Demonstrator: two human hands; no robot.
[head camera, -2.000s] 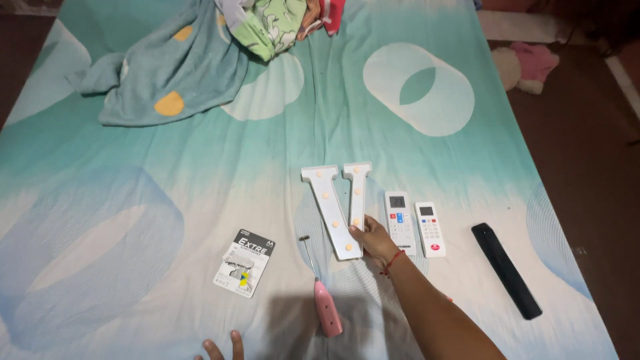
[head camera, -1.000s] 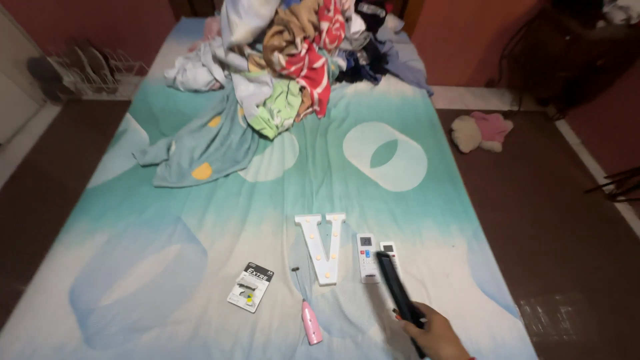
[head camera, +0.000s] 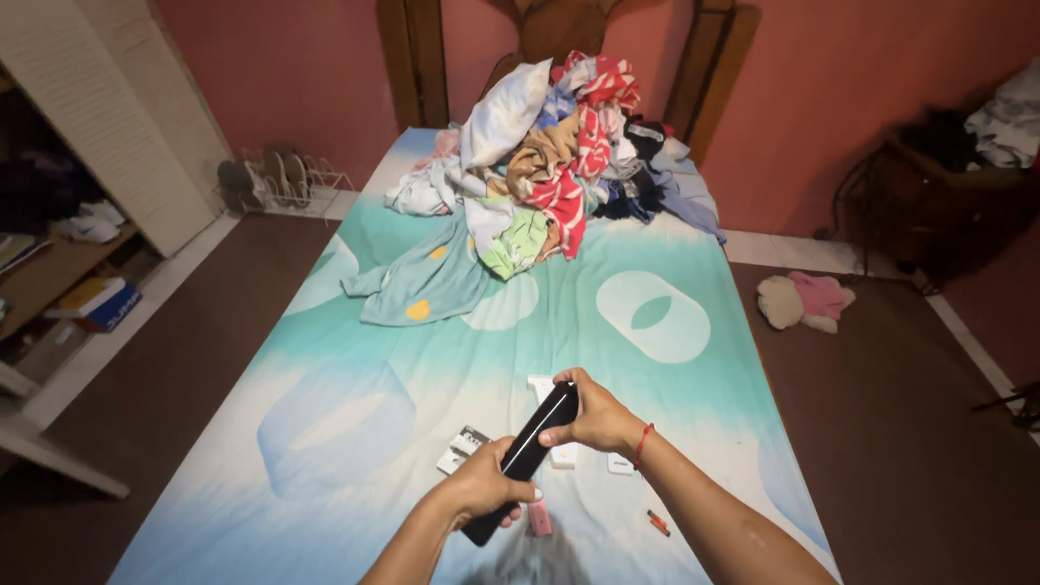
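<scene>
A long glossy black case or device (head camera: 530, 445) is held slanted above the bed between both hands. Its lower part is in my left hand (head camera: 487, 481), and my right hand (head camera: 591, 414) grips its upper end. Beneath them, partly covered, lie the white letter V (head camera: 564, 457), a pink handheld frother (head camera: 539, 517) and a battery blister pack (head camera: 465, 443). A white remote control (head camera: 620, 464) shows in part beside my right wrist. Orange and black batteries (head camera: 659, 522) rest on the sheet below my right forearm.
A heap of clothes (head camera: 544, 154) and a teal blanket (head camera: 431, 276) lie toward the headboard (head camera: 561, 28). A plush toy (head camera: 804, 301) is on the floor at the right. At the left stand a wire shoe rack (head camera: 301, 183) and shelves (head camera: 65, 272).
My right hand let go of the letter V, then took the black object from the bed's right side. Now it is raised, and my left hand has joined. The view has tilted up.
</scene>
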